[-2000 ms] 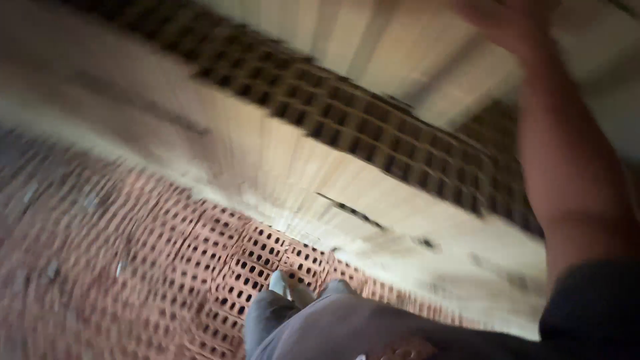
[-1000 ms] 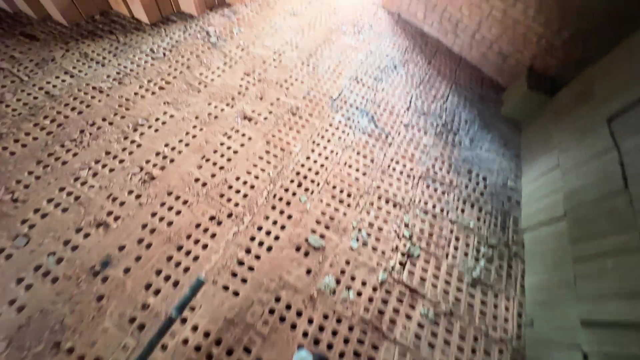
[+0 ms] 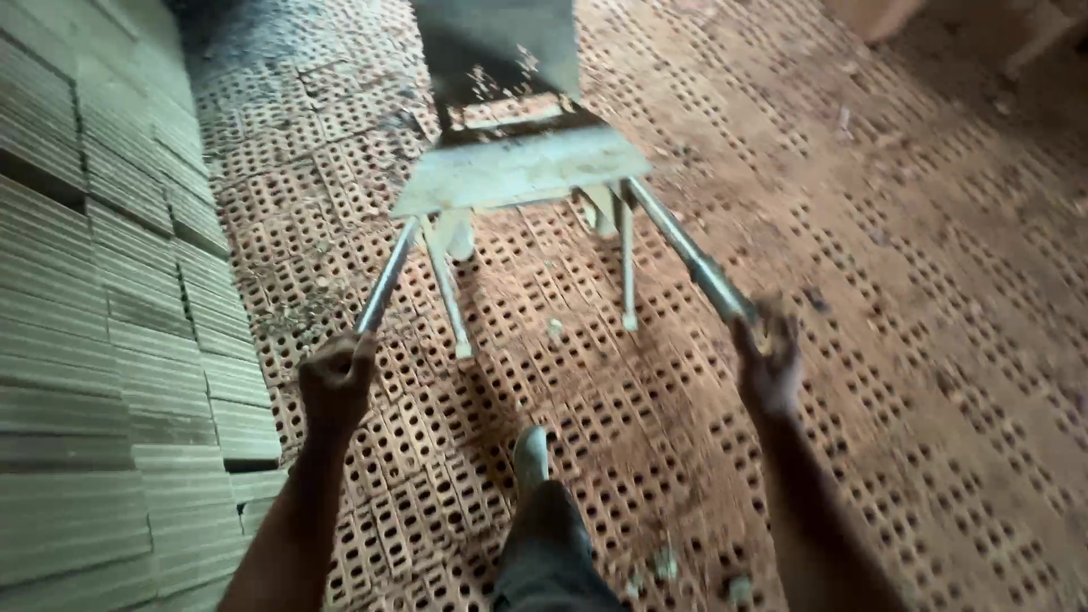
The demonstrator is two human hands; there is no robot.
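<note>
A metal brick barrow [image 3: 527, 166] stands ahead of me at the top centre, with a flat sloped plate and an upright panel behind it that bears reddish crumbs. Two tubular handles run from it toward me. My left hand [image 3: 337, 378] is closed round the end of the left handle [image 3: 388, 276]. At the end of the right handle [image 3: 693, 255] is my right hand [image 3: 769, 357]; its palm touches the tube, and some fingers look spread. Two thin support legs [image 3: 627, 263] hang between the handles. Whether they touch the floor cannot be told.
Perforated bricks form the floor [image 3: 595, 399], with small rubble on it. A tall stack of ribbed blocks [image 3: 161, 382] runs along the left, close to my left arm. My boot [image 3: 531, 455] is below centre. Blurred reddish objects [image 3: 875, 17] lie at the top right.
The view has swung widely. Both hands are now at the barrow's handles; one second ago neither hand showed, only a dark bar low in the view.
</note>
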